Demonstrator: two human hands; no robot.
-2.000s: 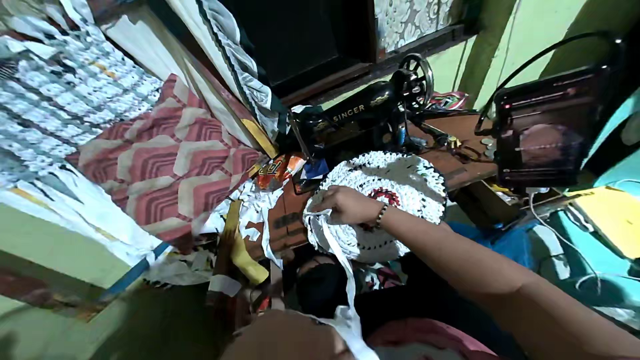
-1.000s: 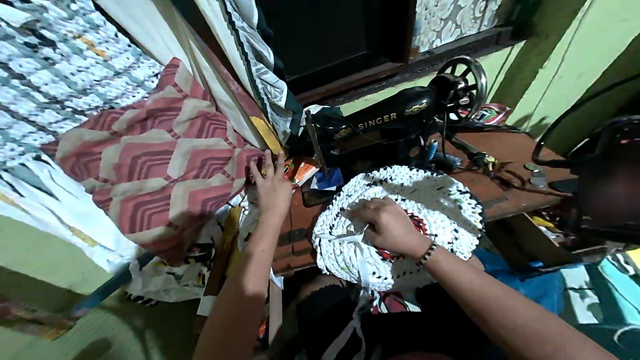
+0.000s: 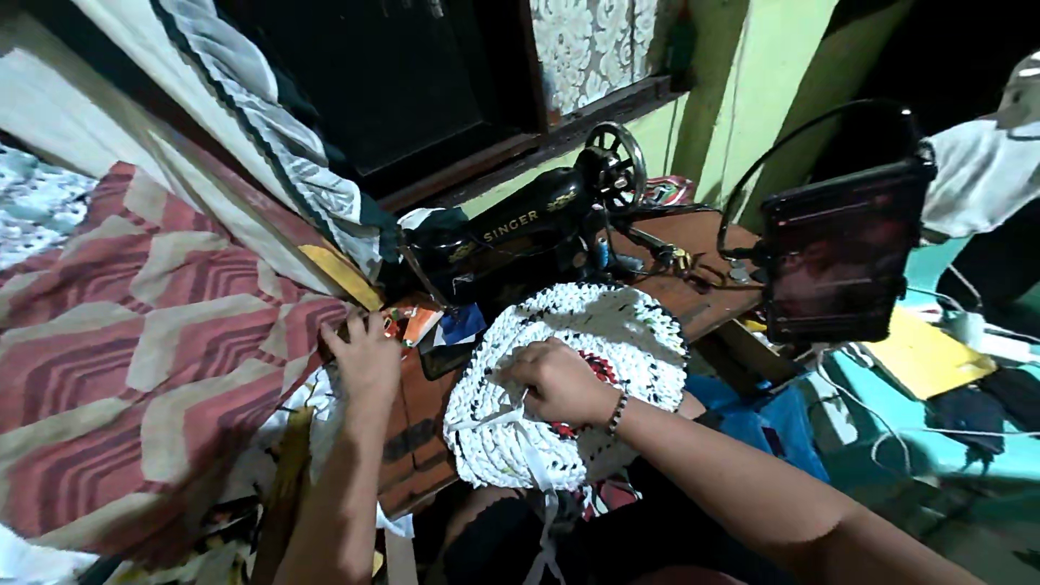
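A round mat of braided white fabric strips (image 3: 650,341), with dark flecks and a red centre, lies partly on the wooden sewing table and over my lap. My right hand (image 3: 565,382), a beaded bracelet at its wrist, rests on the mat with fingers curled at a white fabric strip (image 3: 540,471) that trails down off it. At the table's left end, my left hand (image 3: 361,345) touches the edge of the patterned red and beige cloth, fingers spread, beside small colourful packets (image 3: 418,321). Behind the mat stands a black Singer sewing machine (image 3: 512,231).
Red and beige cloth (image 3: 195,349) covers the left side. A blue thread spool (image 3: 602,252) stands near the machine's handwheel. At right are a dark framed panel (image 3: 841,252), a yellow folder (image 3: 926,349), cables and a blue plastic bag (image 3: 764,422). A person in white is at the far right.
My left hand has moved from low in view, near the strip, up to the table's left end. My right hand has shifted from the mat's left edge farther onto it.
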